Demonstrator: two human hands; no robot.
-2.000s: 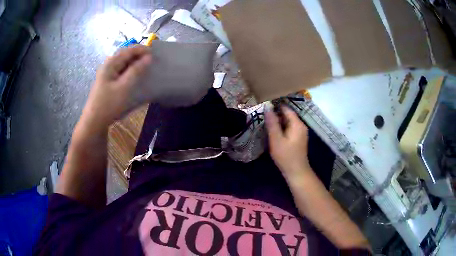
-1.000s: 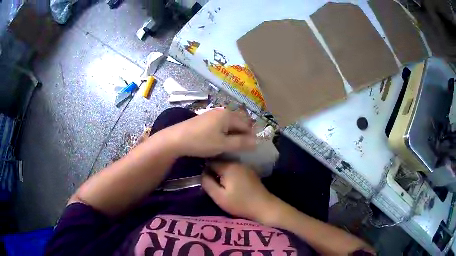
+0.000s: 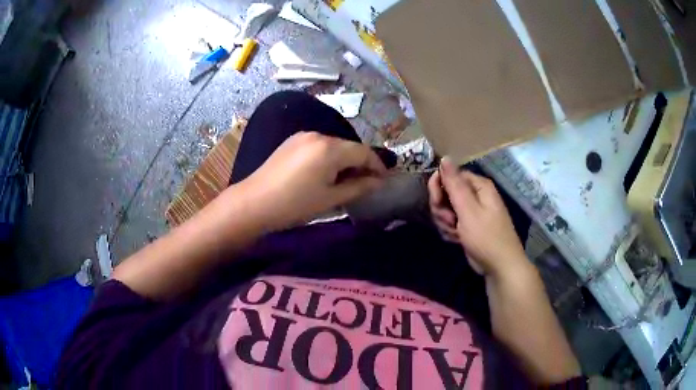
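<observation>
A small blurred grey-brown panel (image 3: 391, 199) is over my lap between my hands. My left hand (image 3: 320, 174) grips its left side, fingers bent. My right hand (image 3: 475, 212) is at its right end, fingers curled and fingertips close together, beside the near corner of the large brown panel (image 3: 465, 72) on the table. Whether my right fingers hold a tool, a thread or a panel edge cannot be seen. More brown panels (image 3: 576, 57) lie to the right on the table, with narrow pale gaps between them.
The white machine table (image 3: 561, 164) stands at the right, with a printed tape along its front edge. A cream and metallic machine (image 3: 662, 164) is at far right. White scraps (image 3: 301, 62), a blue item (image 3: 210, 59) and a yellow item (image 3: 246, 55) lie on the floor. A blue cloth (image 3: 42, 324) is at lower left.
Since one second ago my hands have moved apart, my right hand going right and up to the table panel's corner. The view has shifted, so the table panels appear higher and larger.
</observation>
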